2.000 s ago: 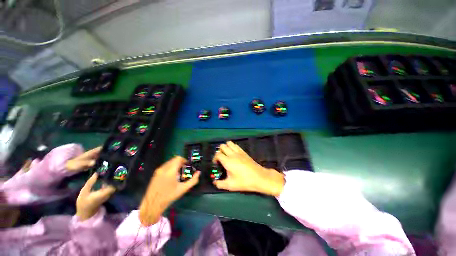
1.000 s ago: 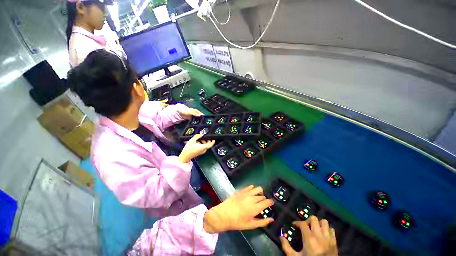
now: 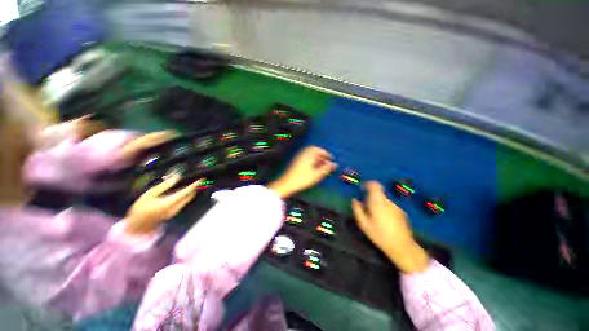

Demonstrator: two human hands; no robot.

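Note:
The picture is blurred. A black foam tray [image 3: 361, 275] lies in front of me, with gauges [image 3: 313, 259] in its left pockets; one face glares white. My left hand [image 3: 306, 172] is over the blue mat's left edge, fingers bent together; whether it holds a gauge cannot be told. My right hand [image 3: 387, 226] is above the tray's back edge, thumb and forefinger apart, with no gauge visible in it. A loose gauge [image 3: 351, 177] stands on the mat between the hands. Two more loose gauges [image 3: 405, 188] stand further right.
A person's hands [image 3: 158, 203] hold a full tray [image 3: 219, 155] at left, over another gauge tray [image 3: 294, 132]. Darker trays [image 3: 194, 108] lie behind. A black tray stack [image 3: 526, 239] stands at right. The back panel [image 3: 387, 58] borders the bench.
The view has swung back right from the neighbour. Both my hands have moved off the tray's gauges towards the mat. Three loose gauges show there, where four showed before.

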